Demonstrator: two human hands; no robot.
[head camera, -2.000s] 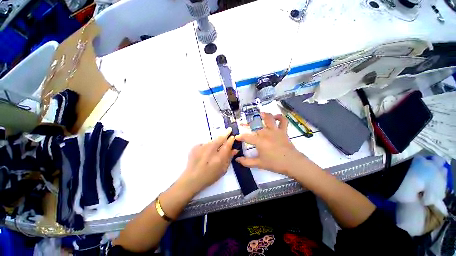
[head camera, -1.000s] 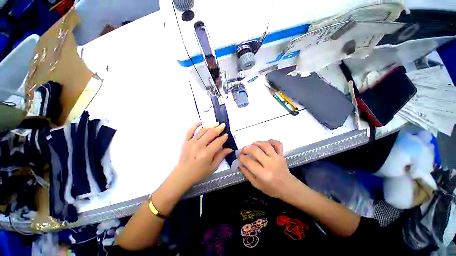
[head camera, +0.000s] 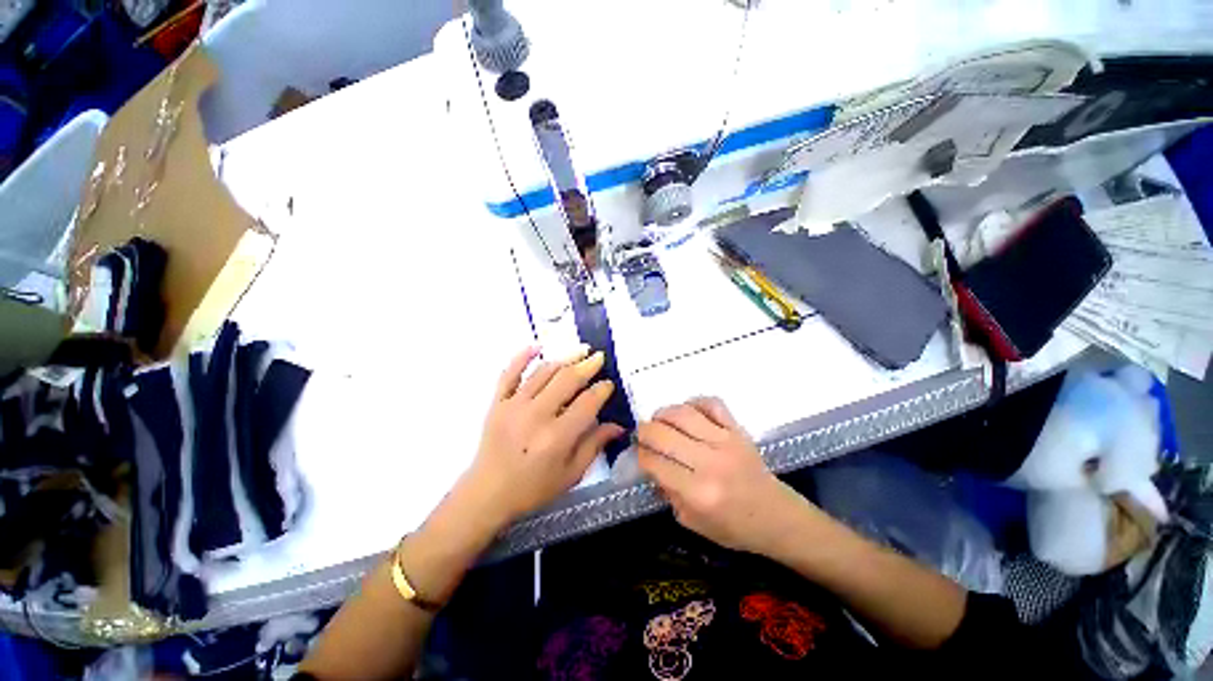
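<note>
A narrow navy strip (head camera: 595, 326) lies on the white table, running from under the presser foot and needle (head camera: 585, 277) toward the front edge. My left hand (head camera: 539, 432) lies on the strip with its fingertips, pressing it flat. My right hand (head camera: 705, 466) pinches the near end of the strip at the table's front edge; a small pale bit shows at that end. The fingers partly hide the strip's lower part. The white sewing machine head (head camera: 639, 93) with a blue stripe stands above.
Fanned navy-and-white strips (head camera: 220, 459) lie at left beside cardboard (head camera: 160, 200). Right of the needle are yellow-green tools (head camera: 765, 295), a grey flat piece (head camera: 851, 286) and a red-edged black phone (head camera: 1038, 279). Paper scraps (head camera: 931, 140) rest against the machine arm.
Both hands have moved from near the needle toward the front edge. My right hand now pinches the strip's near end. In the last second the hands hardly moved; the view shifted slightly.
</note>
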